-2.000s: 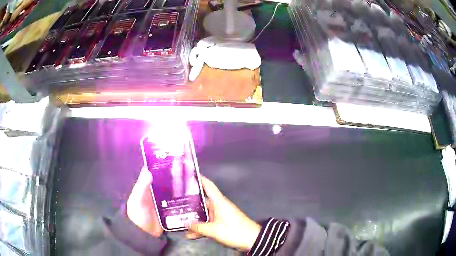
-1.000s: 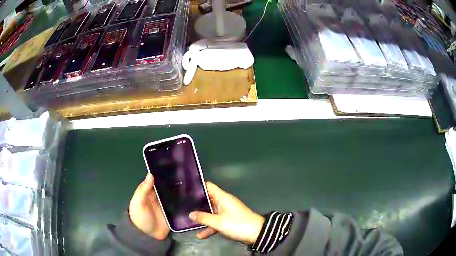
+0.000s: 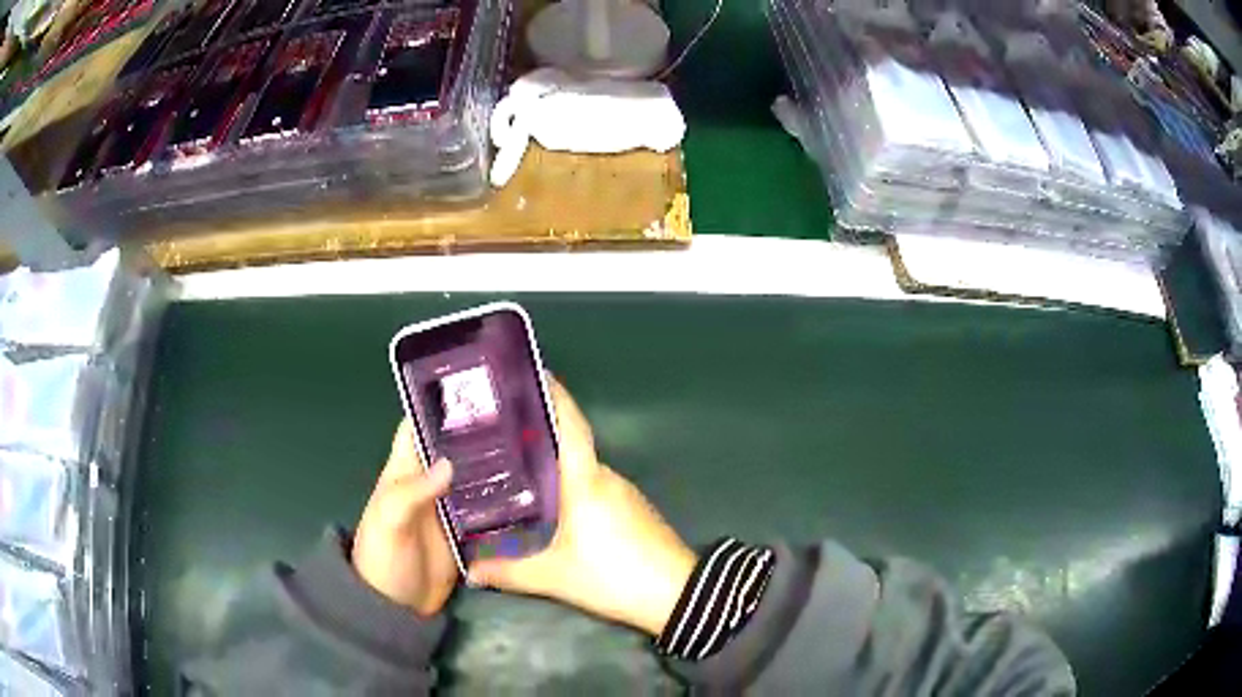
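Note:
A smartphone (image 3: 484, 422) with a white rim and a lit purple screen stands tilted in my two hands, above the dark green mat (image 3: 872, 449). The screen shows a bright pinkish square and lines below it. My left hand (image 3: 406, 531) holds the phone's left edge, with the thumb tip over the screen's left side. My right hand (image 3: 599, 531) holds the phone's right edge and lower end. The fingers behind the phone are hidden.
Trays of unbagged phones (image 3: 286, 102) stand on a brown board (image 3: 586, 198) at back left. A white cloth (image 3: 593, 116) lies by a round grey base (image 3: 595, 37). Stacked trays of bagged phones stand at back right (image 3: 1008, 204) and at the left edge (image 3: 102, 449).
The phone and hands sit higher in the view. The screen has gone from glare, then dark, to a lit page. My left thumb has come onto the screen; my right thumb has moved to its lower edge.

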